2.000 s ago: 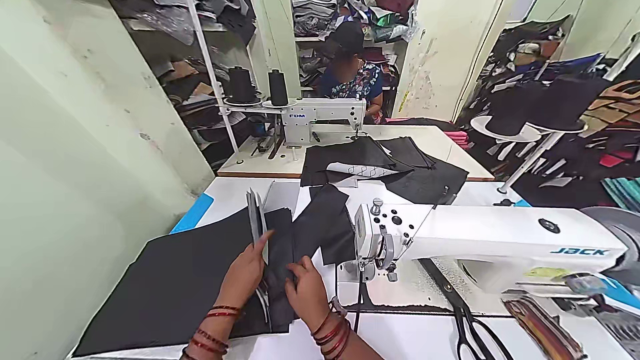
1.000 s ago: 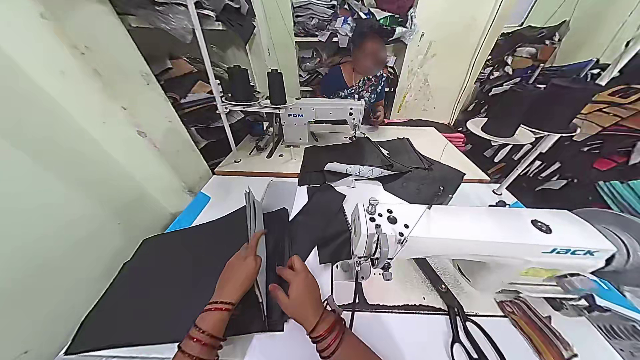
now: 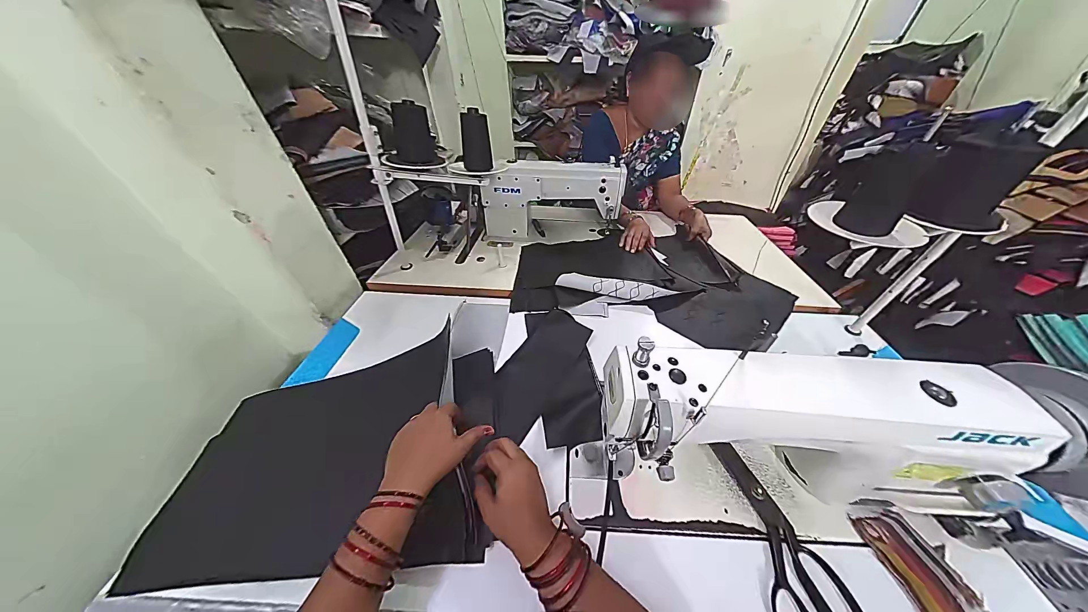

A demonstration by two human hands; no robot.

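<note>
A stack of black fabric panels [image 3: 289, 467] lies on the white table at the left, its right part folded or lifted along one edge. My left hand [image 3: 433, 446] grips that edge, thumb pointing right. Close beside it, my right hand [image 3: 510, 489] has its fingers curled at the edge of a narrower black strip [image 3: 473, 382]; whether it pinches the cloth is hard to tell. More black pieces [image 3: 544, 374] lie just beyond, left of the needle area of a white Jack sewing machine [image 3: 816, 399].
Large black-handled scissors [image 3: 769, 510] lie under the machine arm, near a bundle of coloured strips [image 3: 914, 561]. Across the table a co-worker's hands [image 3: 637, 234] touch black fabric [image 3: 731, 297] beside an FDM sewing machine [image 3: 552, 191]. Thread cones [image 3: 477, 140] stand behind.
The upright pale-sided layers by my left hand have gone down, leaving a thin raised edge. My left hand has moved closer to my right. The co-worker's hands have come into view on the far fabric.
</note>
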